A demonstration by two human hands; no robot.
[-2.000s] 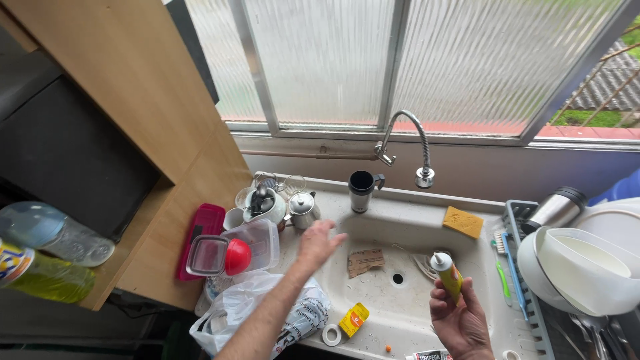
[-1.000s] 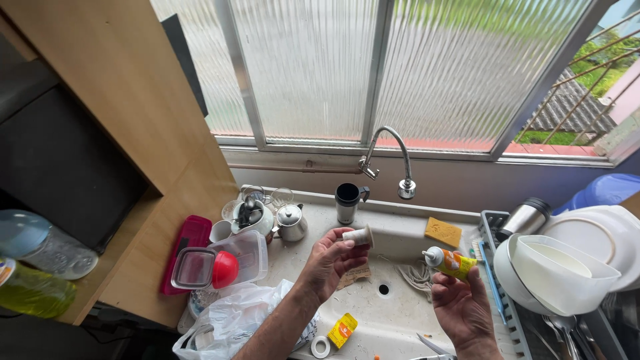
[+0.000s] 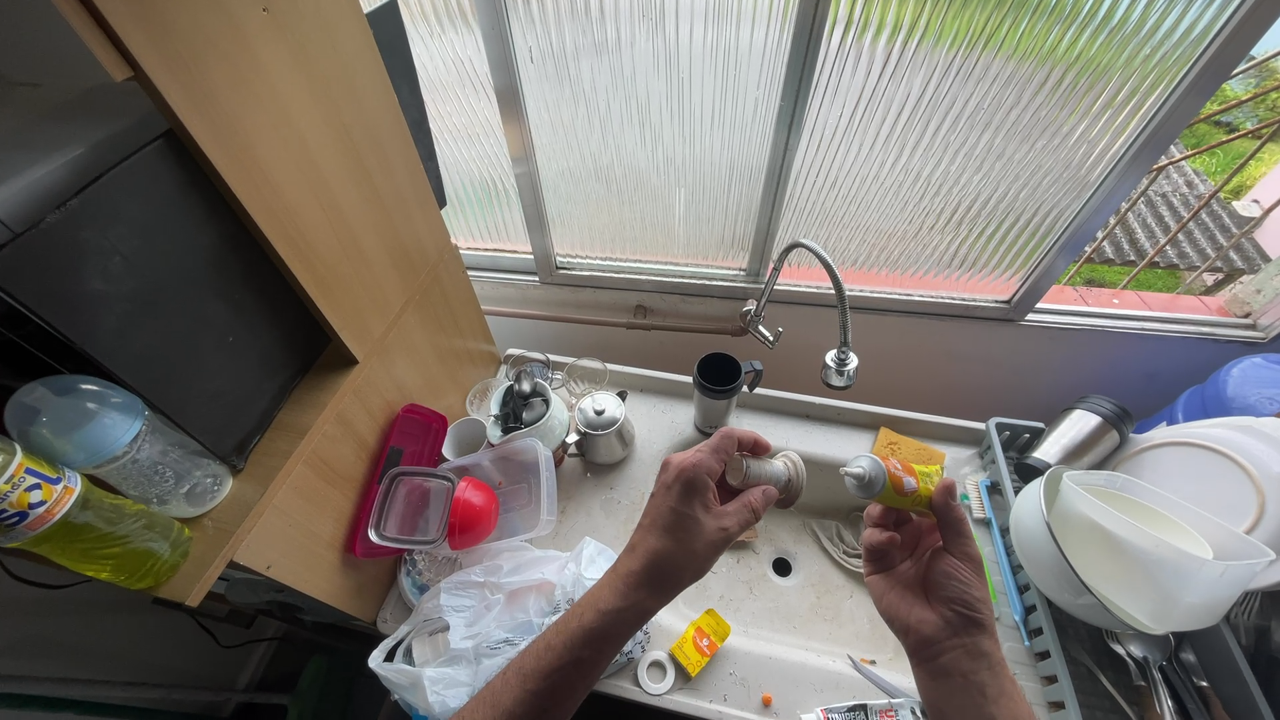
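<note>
Over the sink (image 3: 640,560), my left hand (image 3: 700,500) holds a small cylindrical fitting (image 3: 765,474) with a wider flange at its right end. My right hand (image 3: 920,570) grips a small yellow bottle (image 3: 905,482) whose pale nozzle points left, toward the fitting; a gap separates the two. Below them lie a yellow box (image 3: 700,642) and a white ring (image 3: 656,673). At the bottom edge is a tube (image 3: 865,711) bearing writing, beside a pointed metal blade (image 3: 880,676). A cloth (image 3: 838,544) rests right of the drain hole (image 3: 781,567).
A travel mug (image 3: 716,400) stands below the flexible faucet (image 3: 840,366). A metal pot (image 3: 602,430), plastic containers (image 3: 520,490) and a plastic bag (image 3: 500,610) are on the left. A yellow sponge (image 3: 908,447) and a dish rack (image 3: 1040,640) holding white bowls (image 3: 1070,560) are on the right.
My left hand, empty two seconds ago, took hold of the fitting and now holds it nearer the bottle. The bottle, once more upright, is tilted with its nozzle to the left.
</note>
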